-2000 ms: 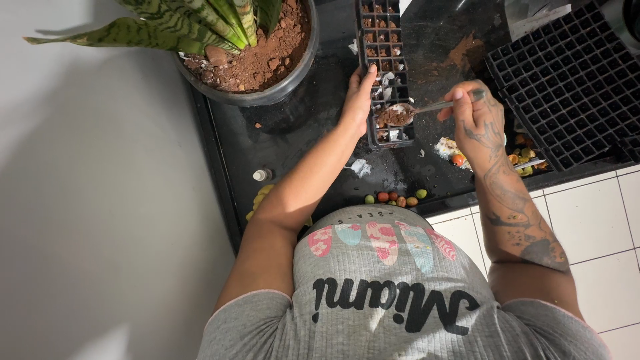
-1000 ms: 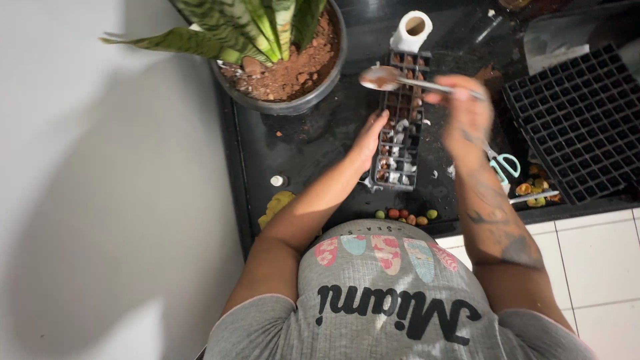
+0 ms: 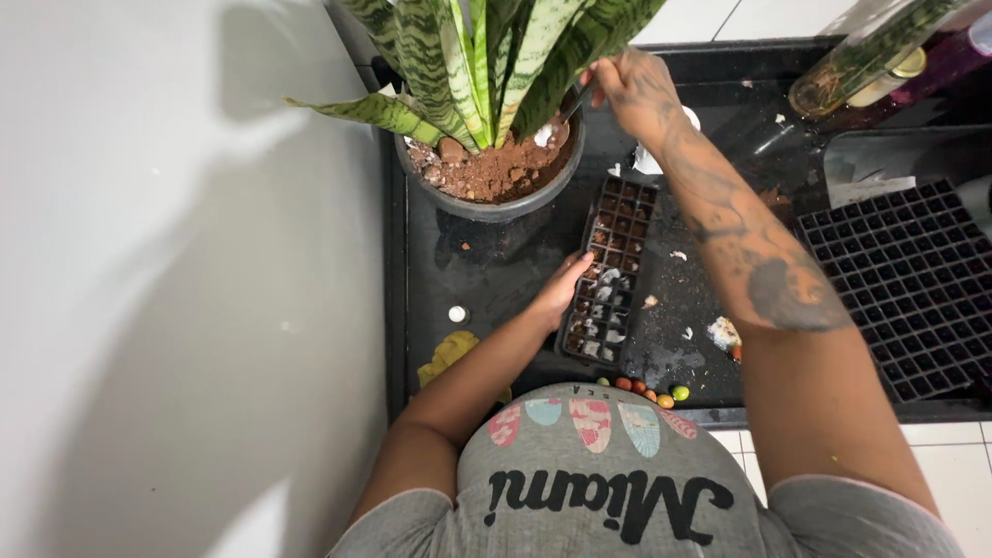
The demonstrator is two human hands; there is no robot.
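Note:
My left hand (image 3: pixel 564 291) grips the left edge of a narrow black seedling tray (image 3: pixel 637 203), whose cells hold brown soil and, toward the near end, bits of white material. Over the right side of a potted snake plant (image 3: pixel 482 85), my right hand (image 3: pixel 632 81) holds a metal spoon (image 3: pixel 577 102) by its handle. The spoon's bowl is down at the reddish soil (image 3: pixel 504 172) in the dark round pot (image 3: pixel 496 211), beside a white scrap, and is partly hidden by leaves and shadow.
A large black cell tray (image 3: pixel 903 287) lies at the right. Small red, orange and green fruits (image 3: pixel 638 387) line the near edge. A white cap (image 3: pixel 457 314) and yellow peel-like pieces (image 3: pixel 449 355) lie at the left. A glass jar with a plant (image 3: pixel 821 87) stands at the far right.
My right hand has moved with the spoon from above the narrow tray to the plant pot. My left hand stays on the tray. The view has shifted.

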